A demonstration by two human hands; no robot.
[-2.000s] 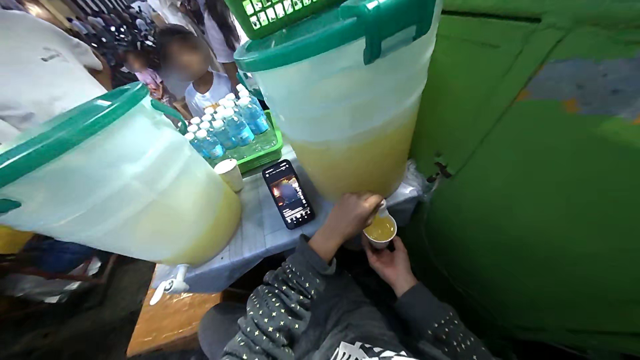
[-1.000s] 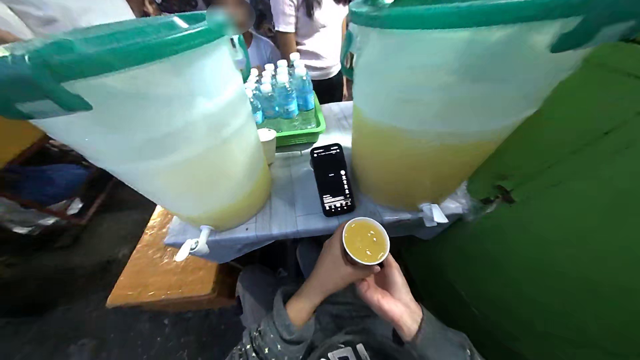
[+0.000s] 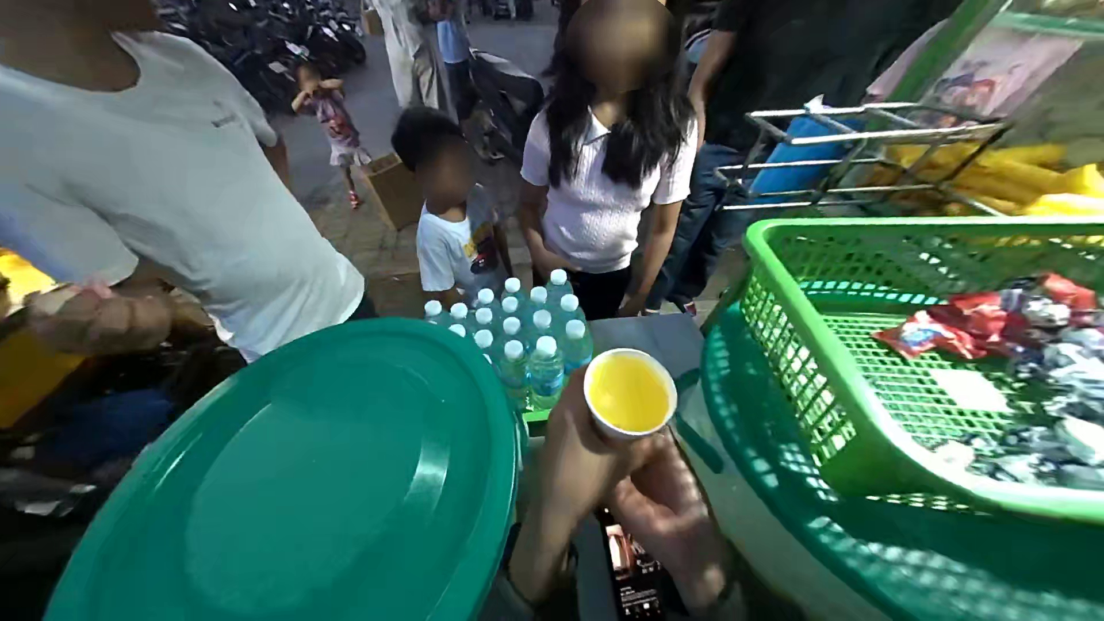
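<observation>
A white cup of yellow drink [image 3: 630, 392] is held up between the two green-lidded tubs. My left hand [image 3: 576, 444] grips the cup at its left side. Just below, my right hand [image 3: 662, 496] touches the cup's underside, its fingers partly hidden, so its hold is not clear. Behind the cup, bottles of light blue liquid with white caps [image 3: 545, 371] stand close together in a green tray. Under my hands lies a smartphone with a lit screen [image 3: 634, 569], partly covered by them.
A green tub lid [image 3: 302, 483] fills the lower left. On the right lid [image 3: 742, 414] rests a green plastic basket [image 3: 828, 405] with small wrapped packets [image 3: 957, 328]. A wire rack [image 3: 862, 155] stands behind it. Several people face or flank the table.
Both hands have raised the cup from the table's near edge to between the tub lids. The view has swung up, bringing in the basket and more people.
</observation>
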